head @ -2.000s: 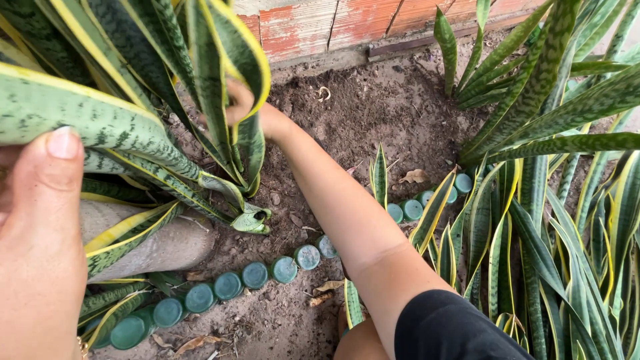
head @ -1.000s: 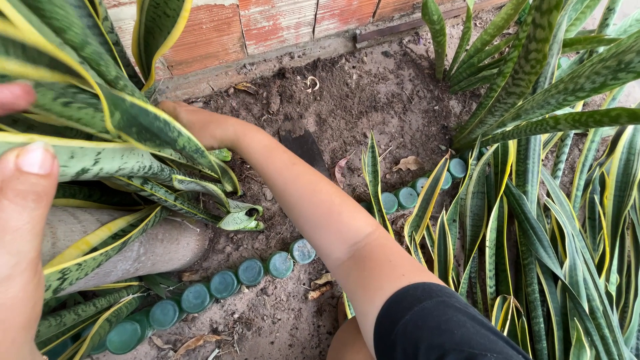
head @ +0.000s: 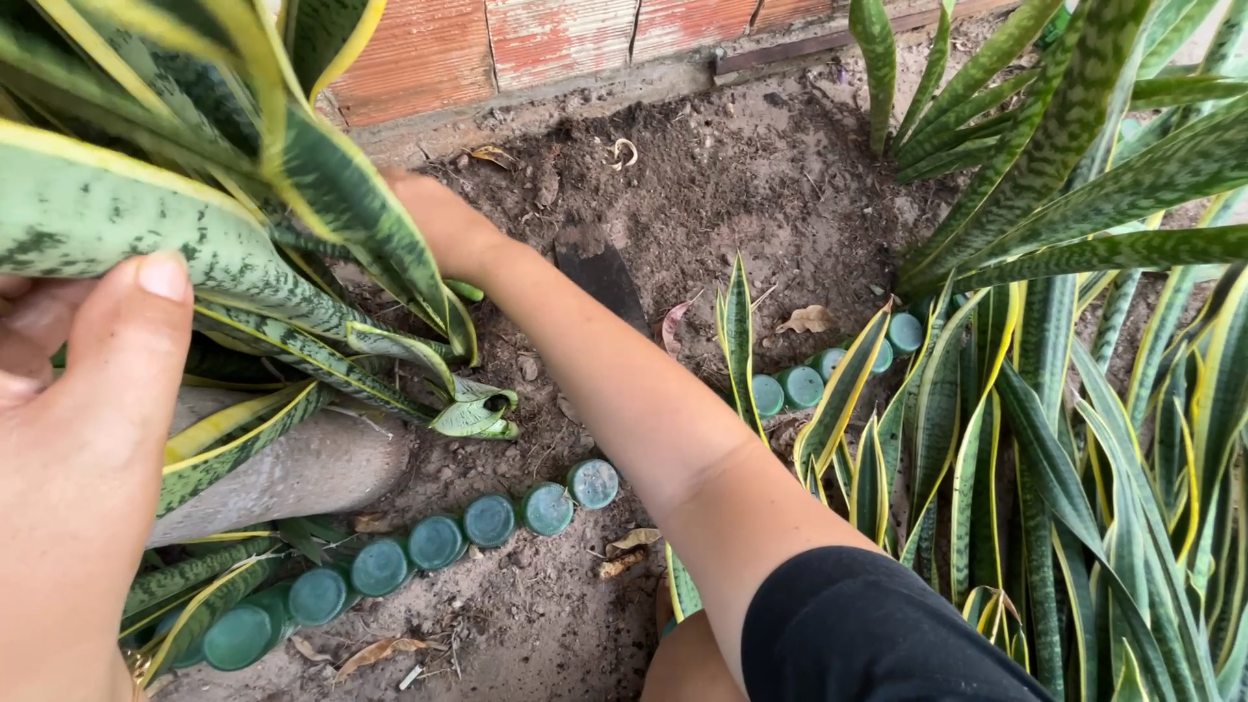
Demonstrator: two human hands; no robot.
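Note:
Close to the camera at the left edge, my left hand pinches a broad yellow-edged snake plant leaf between thumb and fingers. My right arm reaches across to the base of the snake plant clump, where my right hand is partly behind leaves; its fingers are hidden, so what it touches cannot be told. A dark flat blade-like piece lies on the soil behind my right forearm. Just below my right hand, a curled leaf tip hangs over the soil.
Upturned green glass bottles edge the soil in a row. A brick wall runs along the back. A grey rounded post or pipe lies under the left leaves. More snake plants stand at the right. Dry leaves are scattered about.
My right hand has moved out from among the leaves to the clump's wall side. The dark blade-like piece, not visible two seconds ago, shows on the soil. My left hand has closed on the leaf since one second ago.

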